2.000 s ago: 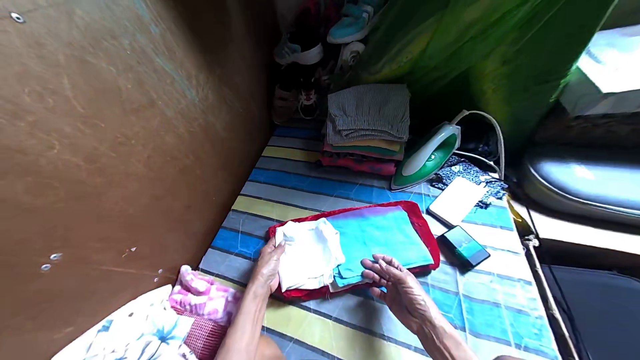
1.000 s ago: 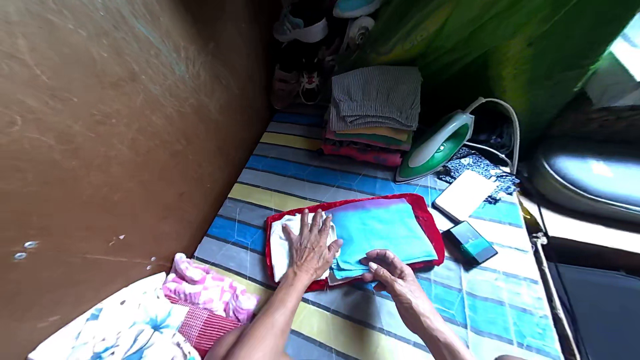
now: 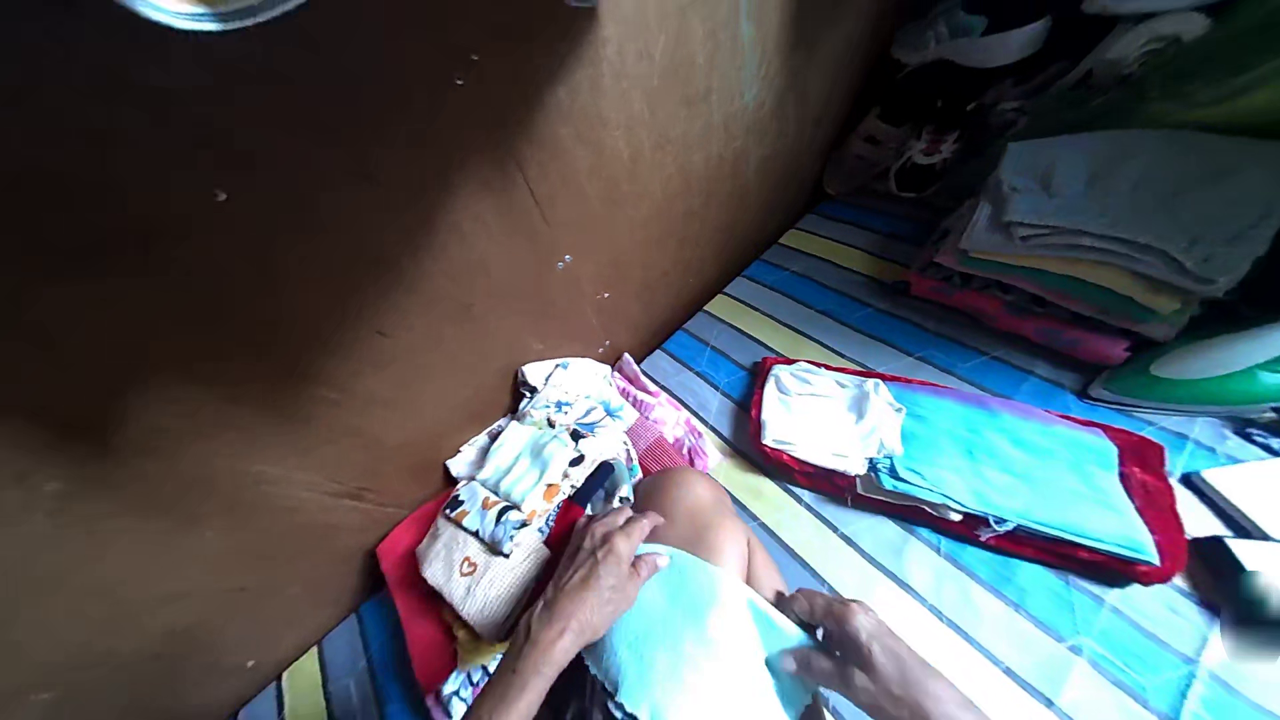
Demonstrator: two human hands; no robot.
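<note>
A light aqua cloth (image 3: 690, 630) lies over my lap, below a bare knee. My left hand (image 3: 600, 570) rests at its upper left edge, thumb on the cloth; whether it pinches it is not clear. My right hand (image 3: 850, 640) is at the cloth's right edge, fingers bent on it. Left of my left hand is a pile of clothes, with a beige knit piece bearing a heart (image 3: 480, 575) and a floral white garment (image 3: 575, 395). To the right, a folded white cloth (image 3: 825, 415) and a folded turquoise cloth (image 3: 1010, 470) lie on a red cloth (image 3: 1150, 490).
A brown wooden panel (image 3: 450, 300) rises at the left. On the striped sheet (image 3: 840, 270), a folded clothes stack (image 3: 1130, 220) stands at the upper right, beside a green and white iron (image 3: 1220, 370). Shoes (image 3: 920, 150) lie behind. A white flat object (image 3: 1240, 495) is at the right edge.
Both hands have left the folded cloths on the red cloth and are now at the aqua cloth over my lap. The view has swung left and down, showing more of the clothes pile.
</note>
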